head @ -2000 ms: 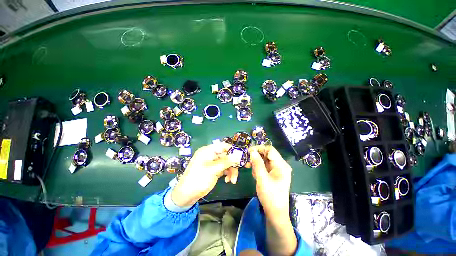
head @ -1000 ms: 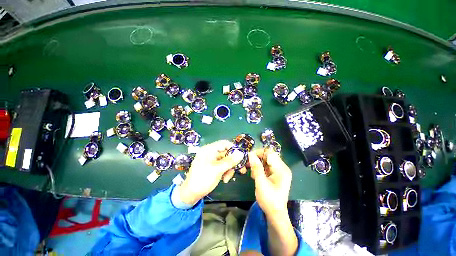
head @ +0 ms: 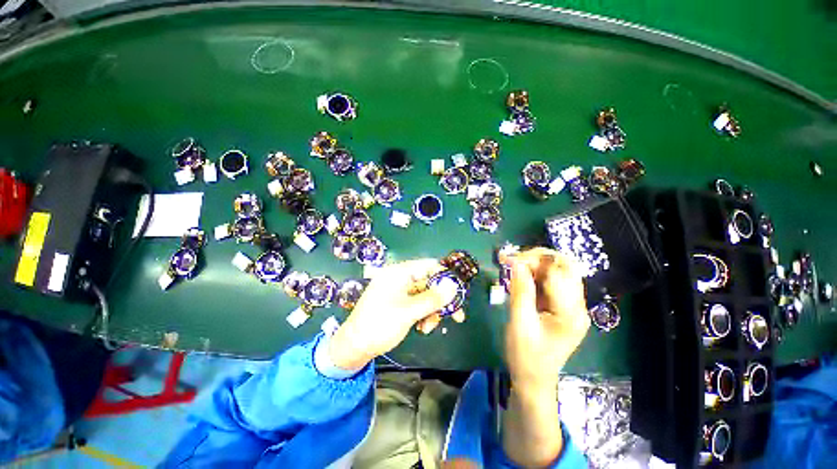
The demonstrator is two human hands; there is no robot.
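My left hand (head: 390, 307) holds a round unit (head: 449, 289) with a bright rim and a gold-brown portion (head: 462, 266) at its upper right. My right hand (head: 548, 316) is apart from it to the right, thumb and fingers close together near the parts box; whether it holds something small cannot be told. A unit with a white tab (head: 497, 294) lies partly hidden behind its fingertips. The black parts box (head: 629, 240) with white specks (head: 578, 244) sits just beyond my right hand.
Many round units (head: 318, 290) lie scattered on the green bench (head: 385, 69). Black trays (head: 684, 321) with ring-like pieces stand at right. A black equipment box (head: 73, 220) and white paper (head: 171, 215) are at left. A crinkled plastic bag (head: 597, 412) lies below the bench edge. Another person's blue sleeve (head: 803, 412) shows at right.
My right hand has let go of the unit and moved right, towards the parts box. My left hand still holds the unit. The whole view has shifted slightly.
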